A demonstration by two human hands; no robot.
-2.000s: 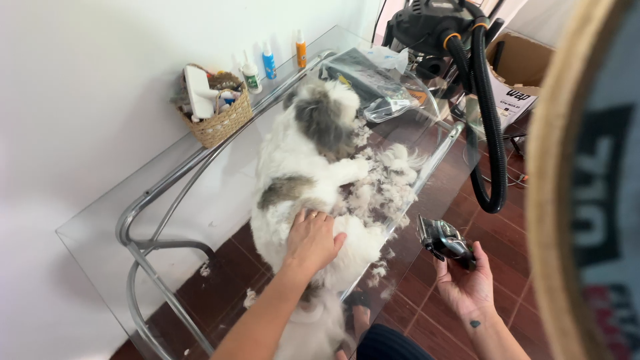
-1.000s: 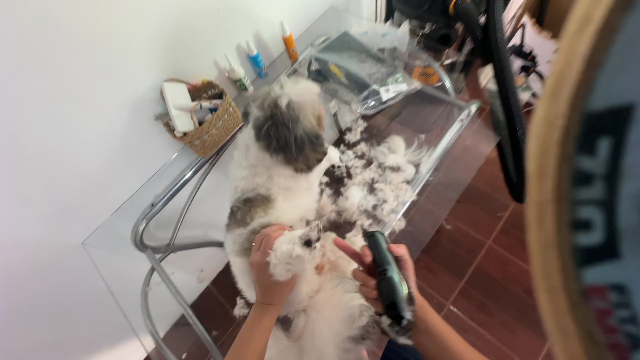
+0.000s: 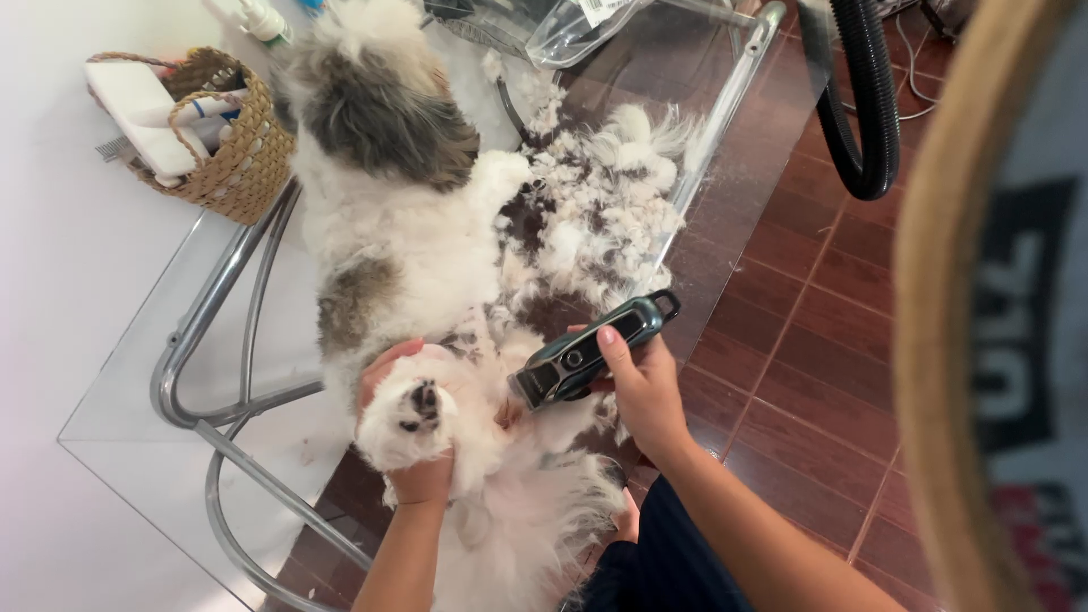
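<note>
A white dog with grey and brown patches point(image 3: 408, 229) lies on a glass-topped table point(image 3: 144, 374). My left hand point(image 3: 416, 476) is wrapped round one of its raised hind legs, whose paw point(image 3: 406, 412) shows dark pads towards the camera; the leg's fur hides part of the fingers. In my right hand point(image 3: 642, 382) is a cordless hair clipper point(image 3: 595, 348), thumb on its upper side. The clipper's blade end points left, at the fur of the inner hind legs; whether it touches cannot be told. Cut fur point(image 3: 595, 204) lies in a heap right of the dog.
At the upper left a woven basket point(image 3: 246, 161) holds a white object and grooming items, beside a bottle point(image 3: 263, 21). A clear plastic bag point(image 3: 569, 34) lies at the table's far end. A black ribbed hose point(image 3: 867, 110) hangs at the right. A wood-rimmed round object point(image 3: 926, 306) blocks the right edge.
My left hand has gone from resting on the dog's flank to holding a raised hind leg. The clipper, first held off to the right of the table, is now over the dog's hindquarters. The view is closer.
</note>
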